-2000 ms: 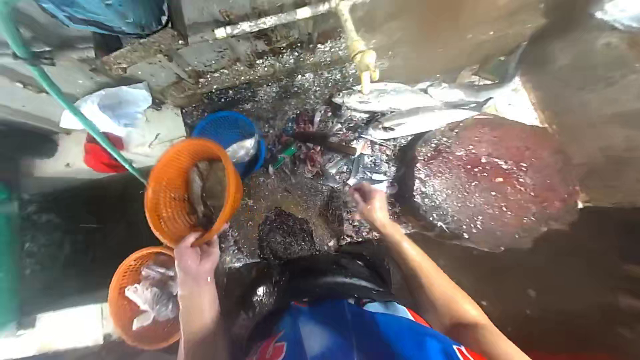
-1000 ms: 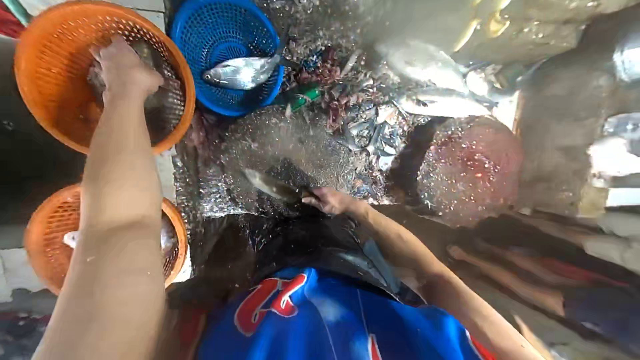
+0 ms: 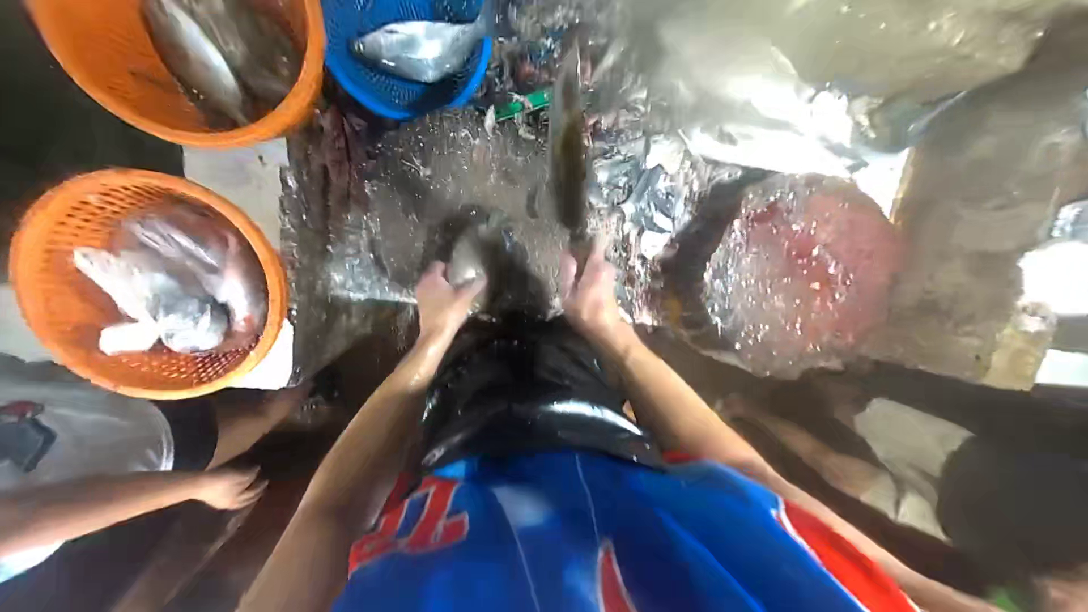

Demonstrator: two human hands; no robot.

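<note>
My right hand (image 3: 592,297) grips the handle of a broad knife (image 3: 568,140), its blade pointing away from me over the wet work surface. Left of it, my left hand (image 3: 446,297) holds a fish (image 3: 467,259) by one end, low at the near edge of the surface; blur hides its outline. A blue plastic basket (image 3: 399,109) with a silvery fish (image 3: 418,47) stands beyond my left hand. At the top left, an orange plastic basket (image 3: 191,136) contains fish (image 3: 200,59). Another orange basket (image 3: 51,365) below it contains pale fish pieces (image 3: 174,289).
A round chopping block (image 3: 803,276), stained red and covered with scales, stands at the right. Fish scraps (image 3: 650,183) and a green object (image 3: 523,105) lie beyond the knife. Another person's hand (image 3: 231,489) is at the lower left; another person's limbs show at the lower right.
My left hand has come out of the upper orange basket and is now in front of me with a fish. The knife blade has swung from pointing left to pointing away from me.
</note>
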